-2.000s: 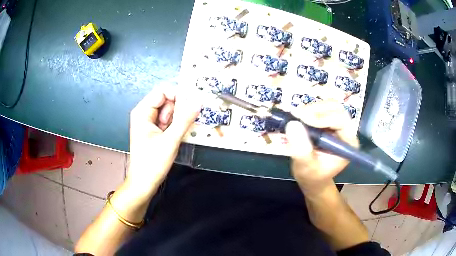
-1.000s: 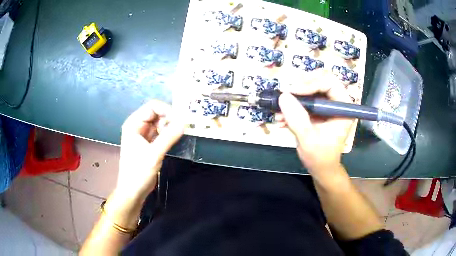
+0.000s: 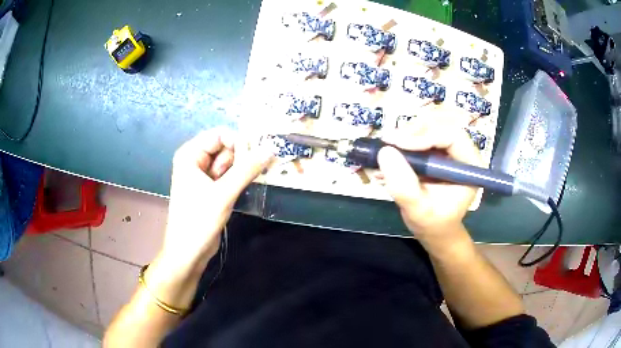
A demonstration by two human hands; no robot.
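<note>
A cream soldering fixture (image 3: 354, 187) with rows of small blue-white circuit board assemblies (image 3: 365, 75) lies on the dark green bench. My right hand (image 3: 432, 180) grips the dark handle of a soldering iron (image 3: 463, 170), its barrel pointing left. The tip is over the front-left circuit board (image 3: 293, 149); contact cannot be told. My left hand (image 3: 211, 177) is at the fixture's front-left edge, fingertips pinched together near the tip. A thin strand of solder wire (image 3: 223, 255) hangs below this hand. The wire between the fingertips is too fine to see. My right hand hides some boards.
A yellow and black counter (image 3: 127, 49) stands on the bench at the left. A clear tub (image 3: 538, 139) with silvery bits is right of the fixture, in front of a blue soldering station (image 3: 528, 34). Red stools (image 3: 65, 204) stand on the tiled floor beyond the bench's front edge.
The iron's tip has moved from the third-row board at the left to the front-left board. My left hand drew back from the fixture, then came in close to the tip again.
</note>
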